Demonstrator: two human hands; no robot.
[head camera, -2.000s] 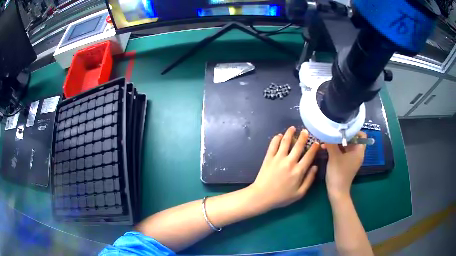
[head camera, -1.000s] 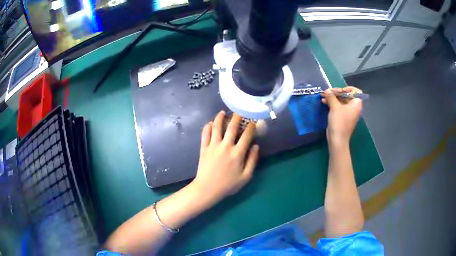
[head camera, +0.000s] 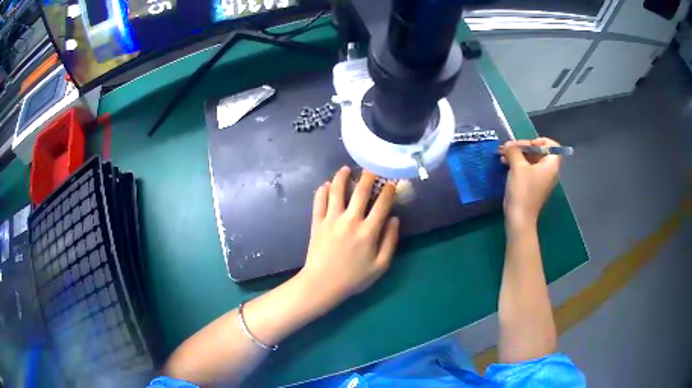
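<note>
My left hand (head camera: 353, 231) lies with spread fingertips on small parts (head camera: 382, 184) just below the white ring light (head camera: 357, 144). The fingers partly hide these parts. My right hand (head camera: 531, 182) holds a thin pen-style tool (head camera: 554, 150) at the right edge of the black mat (head camera: 262, 220); its tip is too small to make out. A short row of silvery-dark parts (head camera: 474, 136) lies above the blue pad (head camera: 476, 173), left of my right hand. A loose pile of dark parts (head camera: 314, 117) lies on the mat's upper middle.
The microscope barrel (head camera: 413, 68) stands over the mat. A whitish-silver wedge (head camera: 244, 104) lies at the mat's upper left. Stacked black trays (head camera: 80, 250) and a red bin (head camera: 59, 155) are at left. A monitor (head camera: 174, 30) and thin black stand leg (head camera: 190, 83) are behind.
From two seconds ago, my right hand with the tool has moved right, from under the ring light to beside the blue pad. The view has shifted right. My left hand stays by the parts.
</note>
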